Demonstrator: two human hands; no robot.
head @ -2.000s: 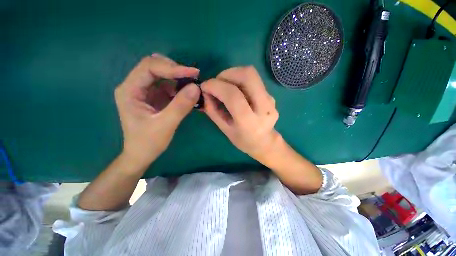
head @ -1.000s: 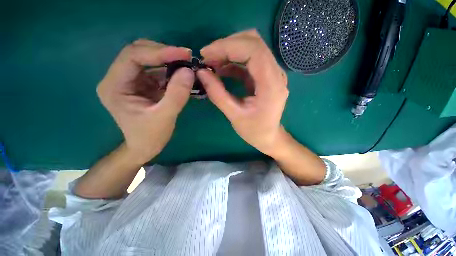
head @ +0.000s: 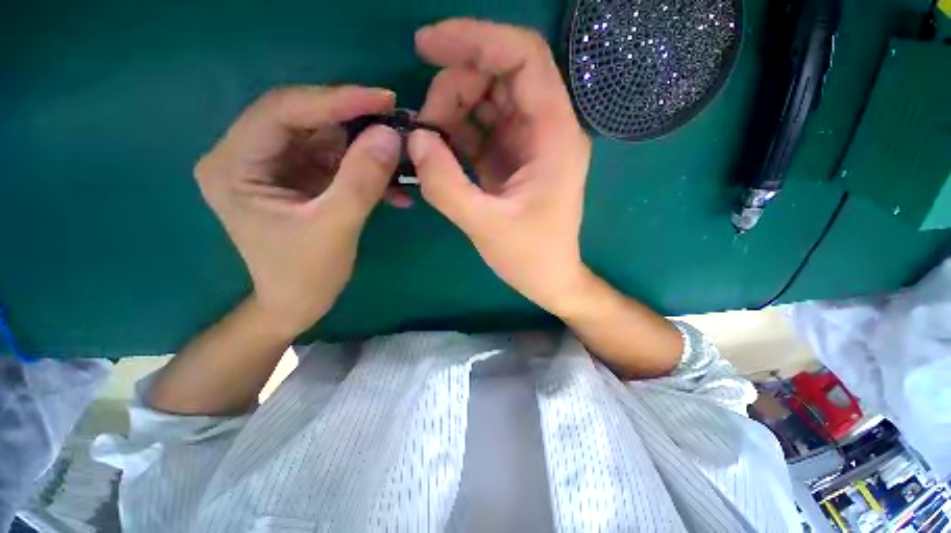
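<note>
A small black module (head: 407, 167) with a white spot on its lower edge is held above the green mat, left of centre. My left hand (head: 302, 193) pinches its left side between thumb and fingers. My right hand (head: 516, 177) has its thumb pressed on the module's right side; its index finger is raised and apart, and its other fingers are curled behind. The fingers hide much of the module.
A round dark screw tray (head: 655, 68) with glittering screws lies right of my hands. Beyond it are a black electric screwdriver (head: 784, 115), a green box (head: 899, 135) and a thin black cord (head: 811, 260). Pale-sleeved people (head: 886, 364) are at the lower right and left.
Both hands first moved apart, exposing more of the module, then my right index finger lifted off upward. The tray, screwdriver and box now appear higher in the picture.
</note>
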